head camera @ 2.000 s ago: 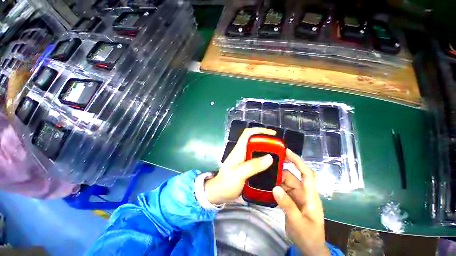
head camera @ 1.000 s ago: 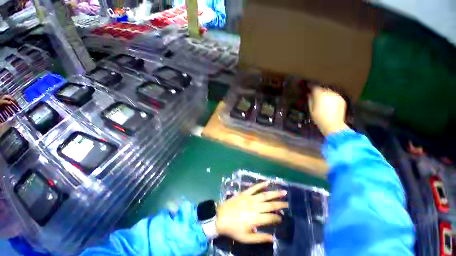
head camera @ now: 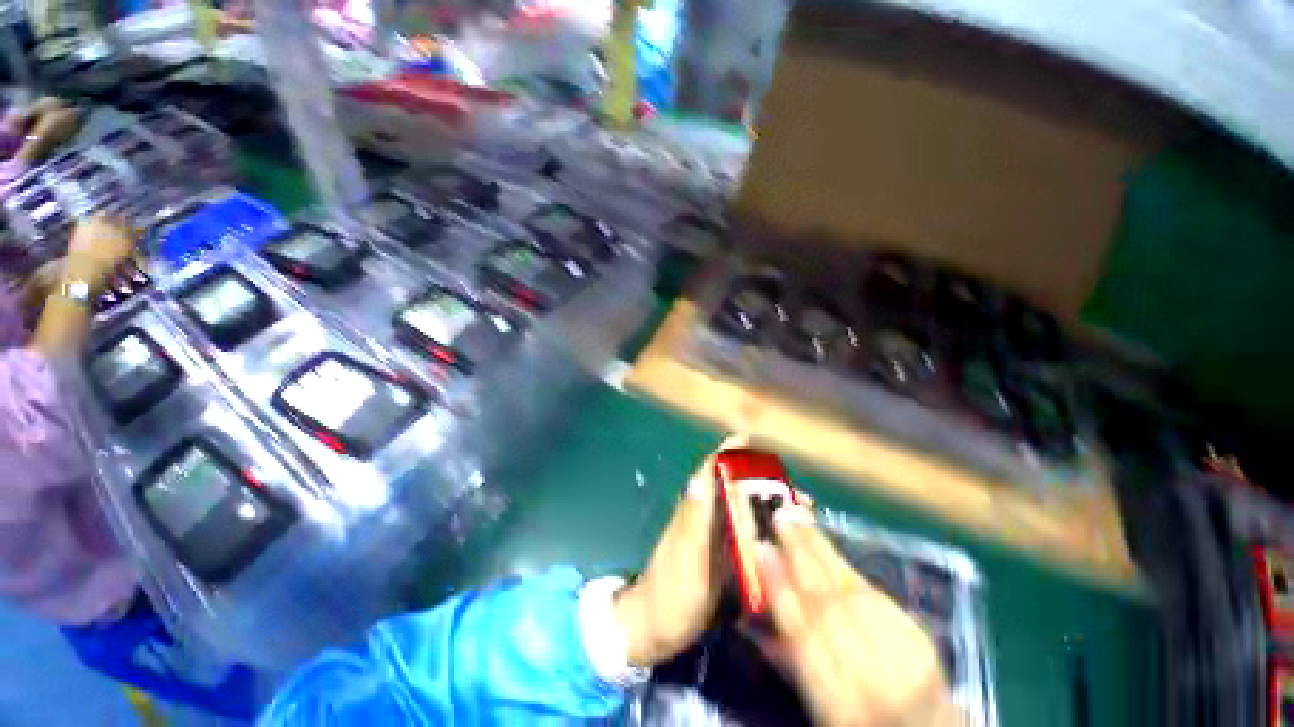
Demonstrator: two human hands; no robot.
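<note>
A red-rimmed front housing (head camera: 752,500) is held upright and tilted above the lens tray, near the middle of the view. My left hand (head camera: 676,580) grips it from the left side. My right hand (head camera: 852,625) lies over its face from the right, fingers on the dark and pale window area; it is blurred. Whether a lens sits in the window cannot be told. The clear lens tray (head camera: 971,604) with dark rectangles lies below, largely hidden by both hands.
Stacked blister trays (head camera: 305,462) with black-faced units stand at left. More trays of dark units (head camera: 901,355) sit on a wooden board (head camera: 880,476) at the back, before a brown panel (head camera: 937,156). Red units (head camera: 1273,589) are at the right edge. Another person's arm (head camera: 64,320) reaches in at far left.
A second ago my right hand was at the back trays and my left lay open over the lens tray. Now both hands are together on a red housing. The view has shifted.
</note>
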